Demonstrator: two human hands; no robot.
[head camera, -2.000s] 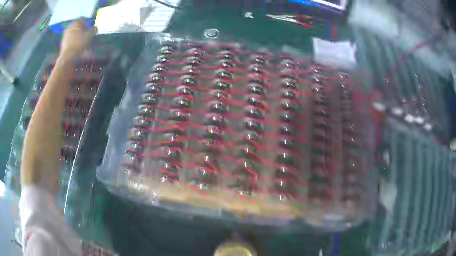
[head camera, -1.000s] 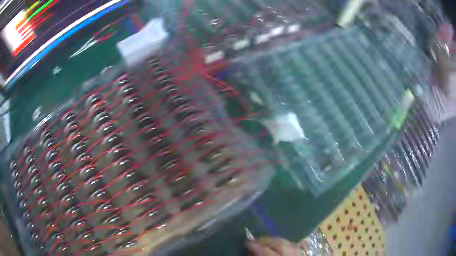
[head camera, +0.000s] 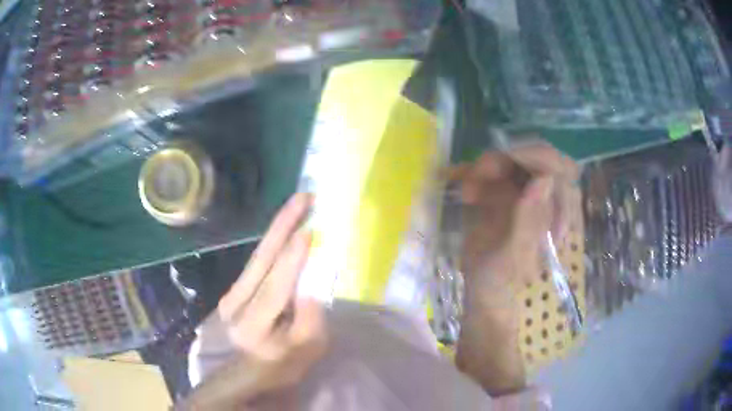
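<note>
A yellow label sheet (head camera: 373, 172) with white along its side edges is held up in front of me, at the middle of the view. My left hand (head camera: 277, 281) grips its lower left edge. My right hand (head camera: 522, 185) is at the sheet's right edge, blurred, with its fingers bent. A slim clear or pale thing (head camera: 564, 277) shows by the right hand. Whether the right fingers hold a sticker or the edge, I cannot tell.
A filled tray (head camera: 104, 64) with red wires lies at the upper left. A round stand (head camera: 171, 185) with a brass-gold ring stands below it. Empty clear trays (head camera: 594, 64) are at the upper right. A perforated board (head camera: 546, 321) and a cardboard sheet (head camera: 116, 384) lie lower down.
The view has swung down and the trays now sit higher in it. The yellow label sheet has come into view, held in my left hand, with my right hand beside it.
</note>
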